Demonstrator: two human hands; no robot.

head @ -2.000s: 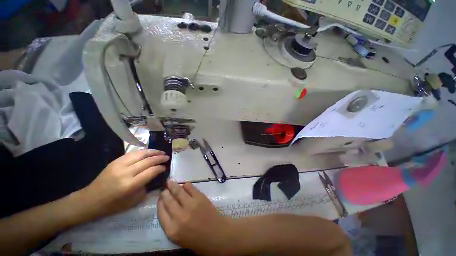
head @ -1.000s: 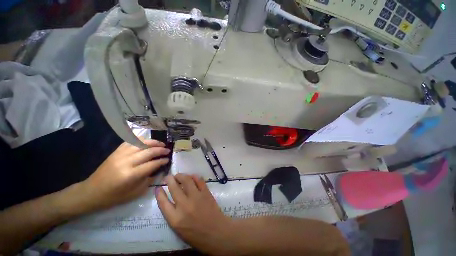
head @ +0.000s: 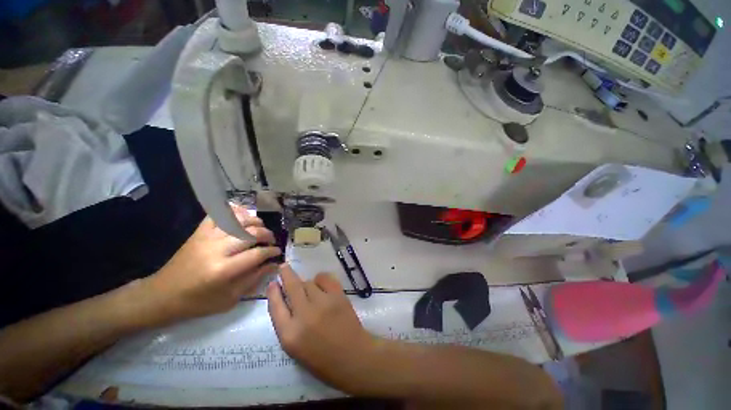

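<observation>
A black garment [head: 96, 256] lies left of the lockstitch machine [head: 417, 128], and a narrow black part of it runs under the presser foot area [head: 276, 216]. My left hand [head: 212, 260] lies flat on the black cloth, fingertips close to the needle area. My right hand [head: 317, 316] rests at the bed's front edge, fingers bent, fingertips by the cloth's right edge; whether it pinches the cloth is hidden. The needle tip is hidden. White lining [head: 64, 164] lies bunched on the garment at the left.
Thread snips [head: 353, 264] lie right of the presser foot. A curved black scrap [head: 454, 300] lies farther right, then a second metal tool [head: 542, 322] and a pink object [head: 605, 308]. A paper slip [head: 597, 204] hangs on the machine arm. A printed ruler [head: 232, 356] runs along the front.
The whole view has shifted, so the machine appears farther right. My left hand remains on the cloth. My right fingertips have moved slightly up toward the cloth's edge since one second ago.
</observation>
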